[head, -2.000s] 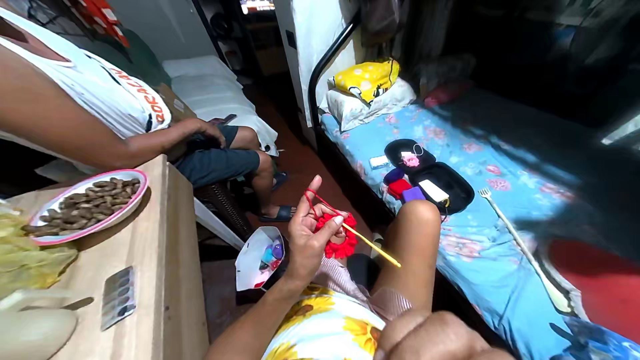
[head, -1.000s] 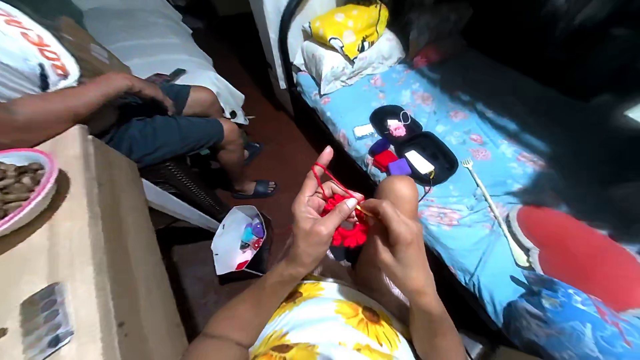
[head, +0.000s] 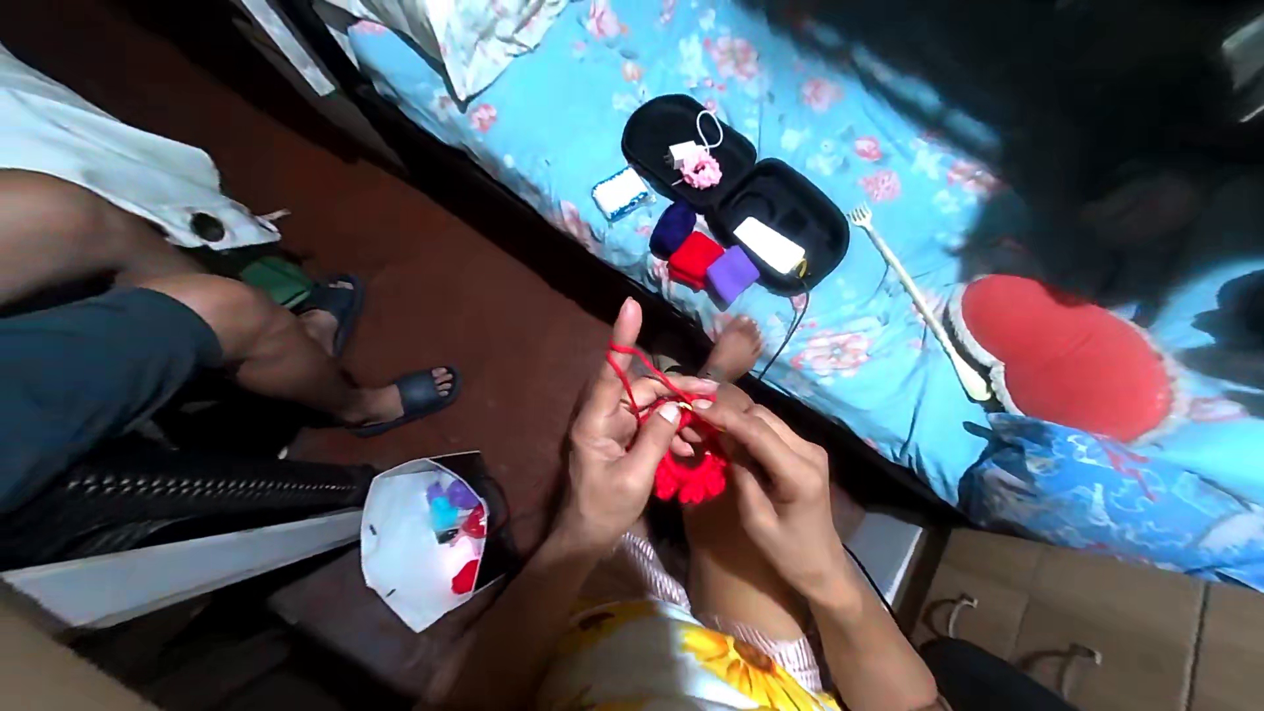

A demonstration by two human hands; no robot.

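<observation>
My left hand (head: pixel 617 454) pinches a ruffled red crocheted piece (head: pixel 689 476) between thumb and fingers, above my lap. A strand of red yarn (head: pixel 632 357) loops around its raised index finger and runs down to the work. My right hand (head: pixel 780 484) is closed at the top edge of the piece, its fingertips meeting the left thumb. A small bit of the yellow crochet hook shows at those fingertips; the rest is hidden by the fingers.
On the floral bed (head: pixel 839 351) lie an open black case (head: pixel 790 212), red and purple bundles (head: pixel 696 260), a back scratcher (head: pixel 918 296) and a red heart cushion (head: pixel 1066 360). A white container (head: pixel 420 553) with colourful items stands lower left. Another person's legs (head: pixel 267 336) are at left, drawers (head: pixel 1047 602) lower right.
My right hand, away from the work two seconds ago with the yellow hook sticking out, has come to the red piece and holds the hook there. The view has swung down and to the right.
</observation>
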